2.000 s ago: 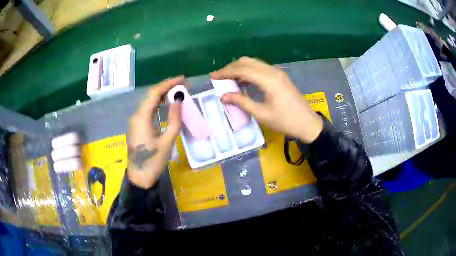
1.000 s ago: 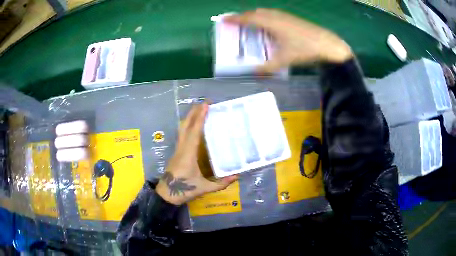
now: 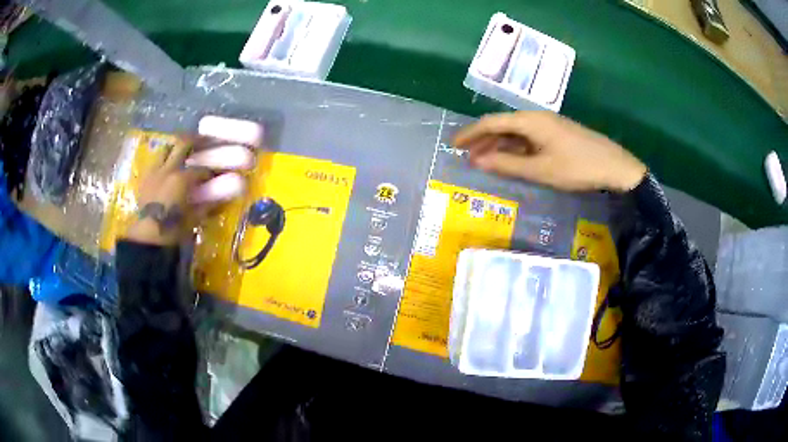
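My left hand (image 3: 164, 194), blurred, is at the left ends of three pale pink devices (image 3: 229, 130) on the left of the bench. Its fingertips touch or overlap the lower ones; a firm grip cannot be made out. My right hand (image 3: 549, 154) is over the bench near the belt edge, empty, fingers loosely curled and apart. A white inner tray (image 3: 529, 315) with empty long compartments lies on the bench in front of me, right of centre. A filled tray (image 3: 520, 65) with pink pieces and a dark round spot sits on the green belt.
Another filled tray (image 3: 295, 39) is farther left on the belt (image 3: 415, 43). Tray stacks (image 3: 750, 272) stand at the right, with a loose white piece (image 3: 774, 177) on the belt. Bagged black parts (image 3: 65, 129) and a blue sleeve (image 3: 26, 237) are at the left.
My left hand has let go of the empty tray and moved left to the pink devices. My right hand has released the filled tray on the belt and come back over the bench. The view has shifted.
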